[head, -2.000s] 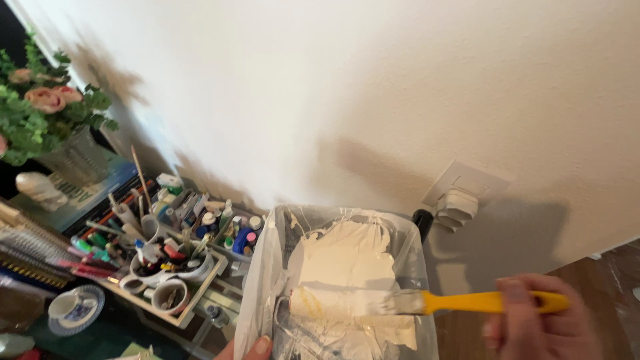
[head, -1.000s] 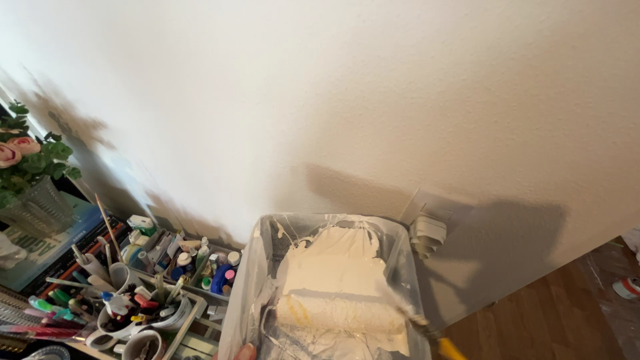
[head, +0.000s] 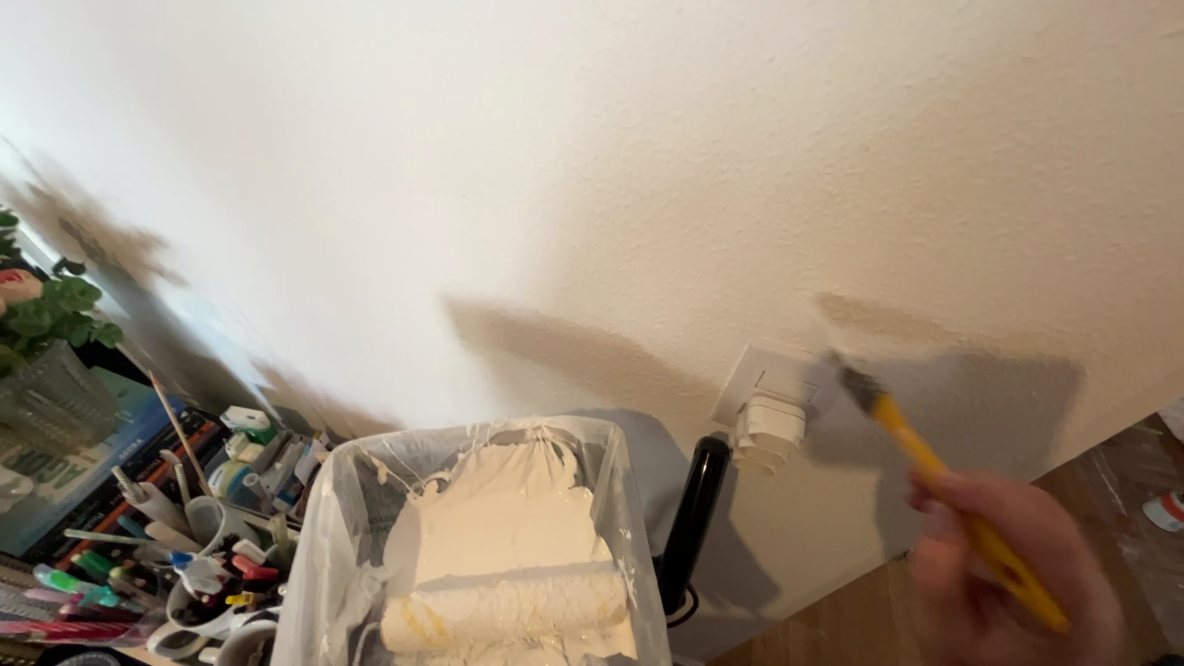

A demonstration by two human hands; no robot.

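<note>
My right hand [head: 1008,573] grips the yellow handle of a paintbrush [head: 934,462]; its bristles are beside the wall socket plate [head: 754,365], close to the wall, though whether they touch cannot be told. A white plug [head: 770,430] sits in the socket. Left of it, a plastic-lined paint tray [head: 319,527] holds cream paint [head: 509,518] and a paint-coated roller [head: 509,610]. My left hand is out of view.
The textured wall [head: 647,185] fills the upper view. A black cylindrical object [head: 696,523] stands between tray and plug. Pens, scissors and cups [head: 217,523] crowd the left, near a glass vase [head: 55,398] with flowers. Wooden floor [head: 860,601] shows lower right.
The brush in my right hand has moved from over the roller in the tray to the wall beside the socket. My left hand, at the tray's edge earlier, has gone from view.
</note>
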